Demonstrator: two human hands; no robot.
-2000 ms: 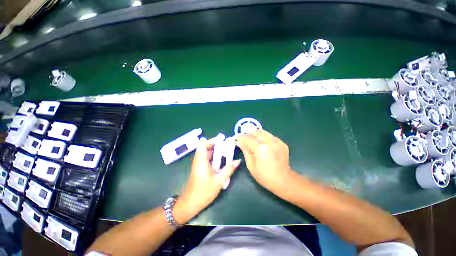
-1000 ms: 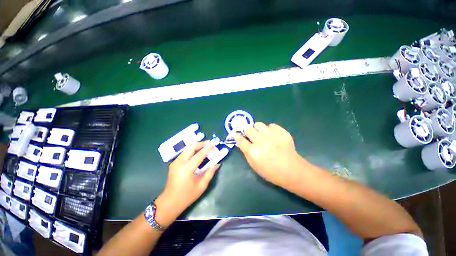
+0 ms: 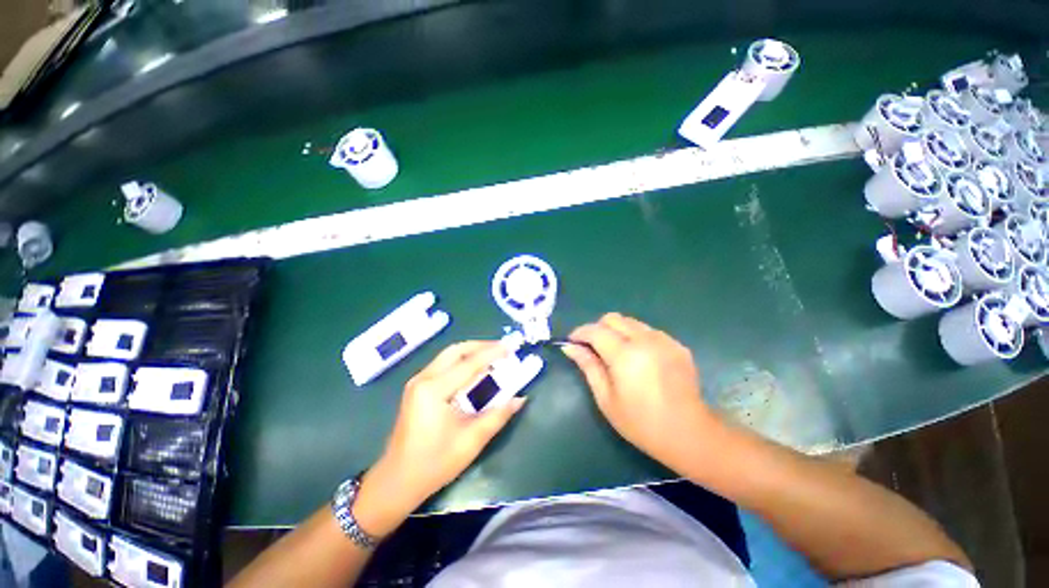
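Note:
A white fan head (image 3: 525,287) stands ring side up in front of me, its white neck stub towards my hands. My left hand (image 3: 451,396) holds a white handle shell (image 3: 498,384) with a dark window, its notched end close to the neck. My right hand (image 3: 630,373) pinches thin dark wires or a thin dark tool at the neck; I cannot tell which. A second handle shell (image 3: 396,339) lies flat to the left of my left hand.
A black tray (image 3: 254,345) at the left holds rows of handle shells. Many fan heads (image 3: 916,281) are massed at the right. Beyond the white stripe (image 3: 460,207) lie a fan head (image 3: 367,159), another fan head (image 3: 153,209) and a joined head-and-handle unit (image 3: 722,106).
The fan head is now more exposed, with its neck visible. My right hand has drawn back slightly to the right of the neck. The handle shell in my left hand shows its window more clearly.

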